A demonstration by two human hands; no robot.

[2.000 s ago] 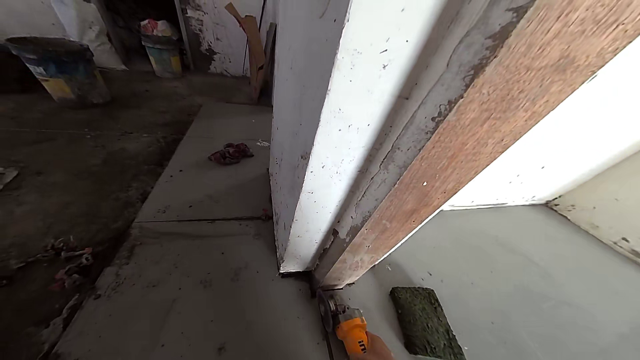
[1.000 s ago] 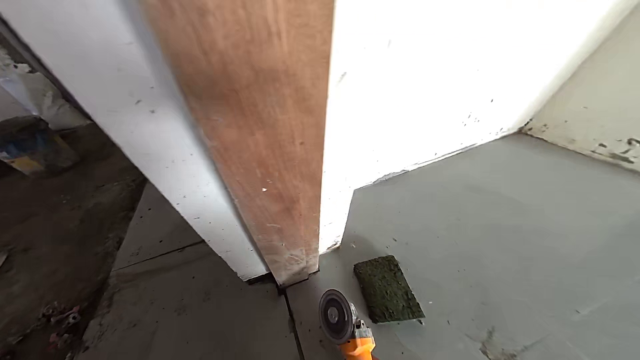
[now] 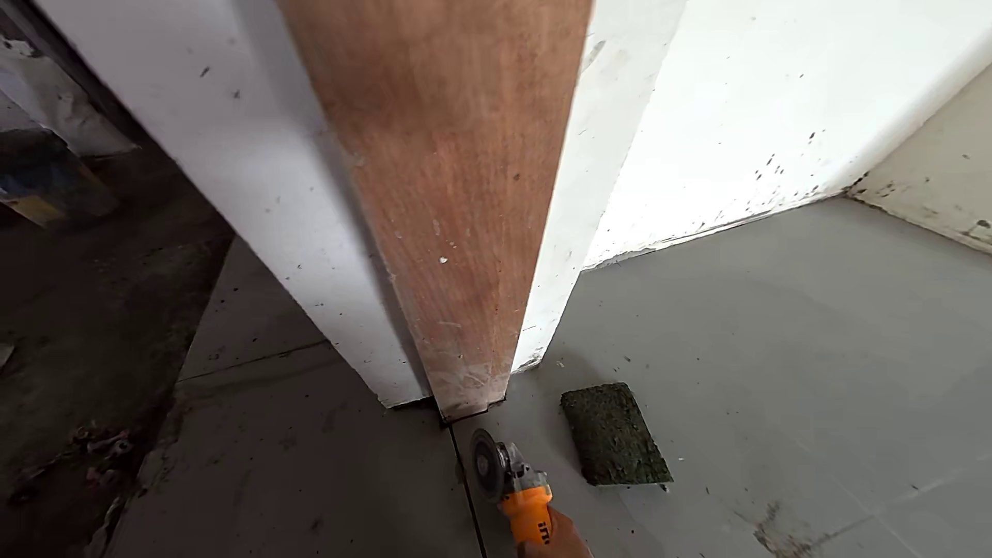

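My right hand (image 3: 556,539), partly visible at the bottom edge, grips an orange and grey angle grinder (image 3: 528,508). The grinder's round cutting disc (image 3: 487,465) is beside the dark joint between floor tiles, near the foot of the reddish-brown wooden door frame (image 3: 473,271). Whether the disc is spinning cannot be told. A dark green, rough rectangular pad (image 3: 616,434) lies on the grey tile floor to the right of the grinder. My left hand is out of view.
White wall edges (image 3: 263,178) flank the frame. A speckled white wall (image 3: 736,116) meets the grey tiles (image 3: 775,325) on the right. At far left, a stained bucket (image 3: 54,182) stands on the dark floor, with crumpled reddish scraps (image 3: 101,449) nearer.
The grinder has moved away from the foot of the wooden frame, where it was two seconds ago. The view has swung to the right. The green pad still lies on the tiles.
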